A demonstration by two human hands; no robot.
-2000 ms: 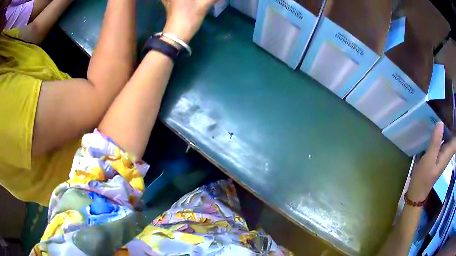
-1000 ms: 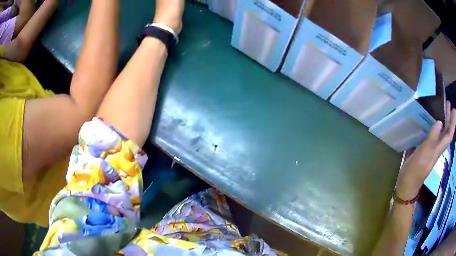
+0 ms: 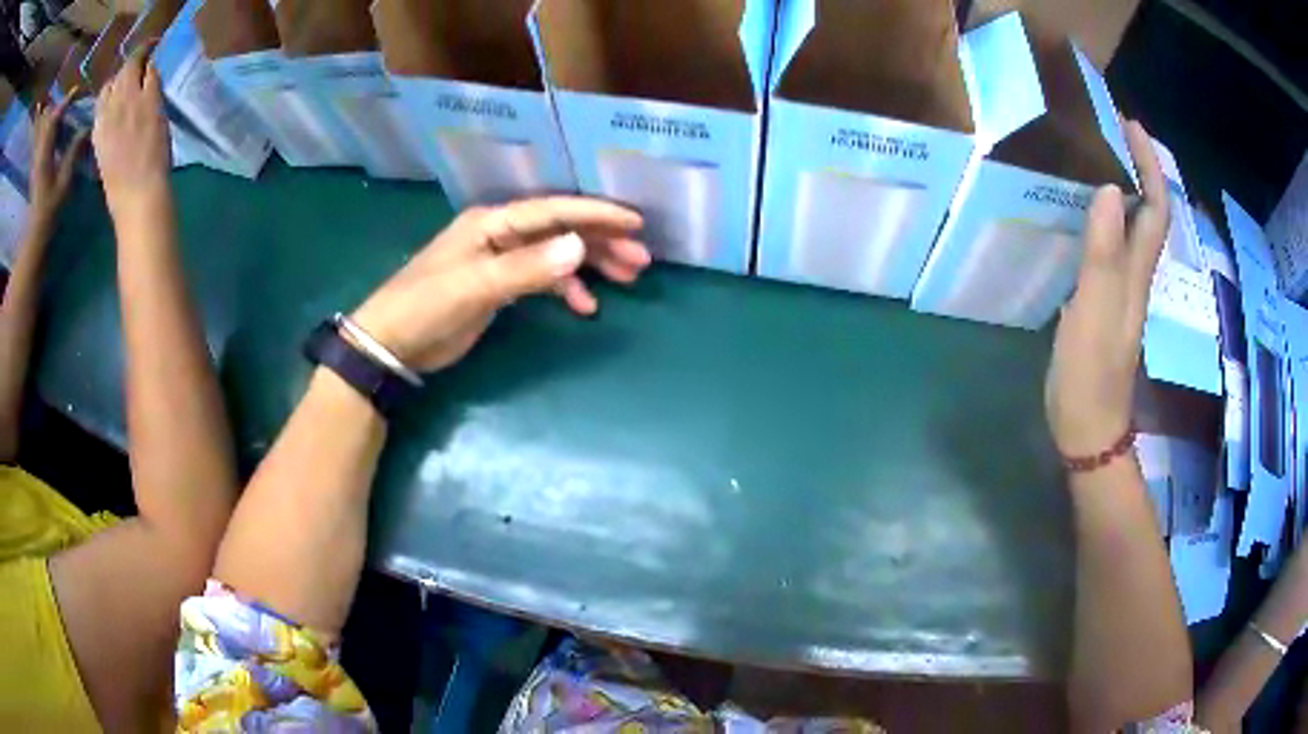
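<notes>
A row of open humidifier cartons stands along the back of the green table, brown insides showing. My right hand lies against the right side of the rightmost carton, thumb at its front edge and fingers along its side. My left hand is over the table in front of the row, holding nothing, fingers apart and pointing right. Whether its fingertips touch the carton behind them I cannot tell.
The green table curves across the view. Flat carton blanks lie in an overlapping pile at the right. At the left, a person in yellow reaches a hand to the row's far cartons. Another person's wrist with a bracelet shows at the lower right.
The view has turned left, showing more of the row. My left hand has come back from the upper left to the middle front of the cartons. My right hand stays at the end carton.
</notes>
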